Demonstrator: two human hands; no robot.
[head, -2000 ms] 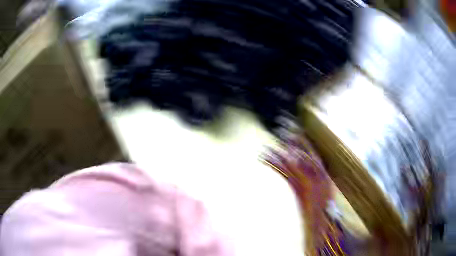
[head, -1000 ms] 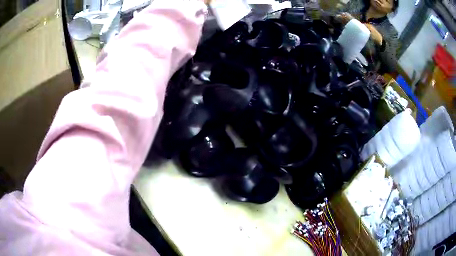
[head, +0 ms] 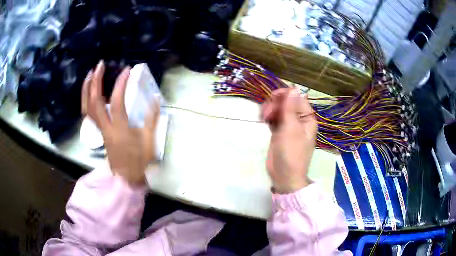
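Observation:
My left hand (head: pixel 122 132) is closed round a white plastic bracket (head: pixel 141 92) over the left part of the bench; fingers hide part of it. A thin dark wire (head: pixel 215 116) runs from the bracket across to my right hand (head: pixel 290 135). My right hand's fingers are pinched on the wire, beside the bundle of wire harnesses (head: pixel 355 117). The fingertips are blurred. The harness bundle has red, yellow and blue strands with small white connectors.
Black inner shells (head: pixel 115 30) are heaped at the back left. A brown carton tray (head: pixel 295 60) holds small white and silvery parts at the back. Blue-and-white striped packaging (head: pixel 367 187) lies under the harness ends. Stacked white covers (head: pixel 395 25) stand at the back right.
The view has swung right and down. My left arm was reaching over the black shells to white pieces at the back; the left hand is now nearer with the bracket, and my right hand has appeared.

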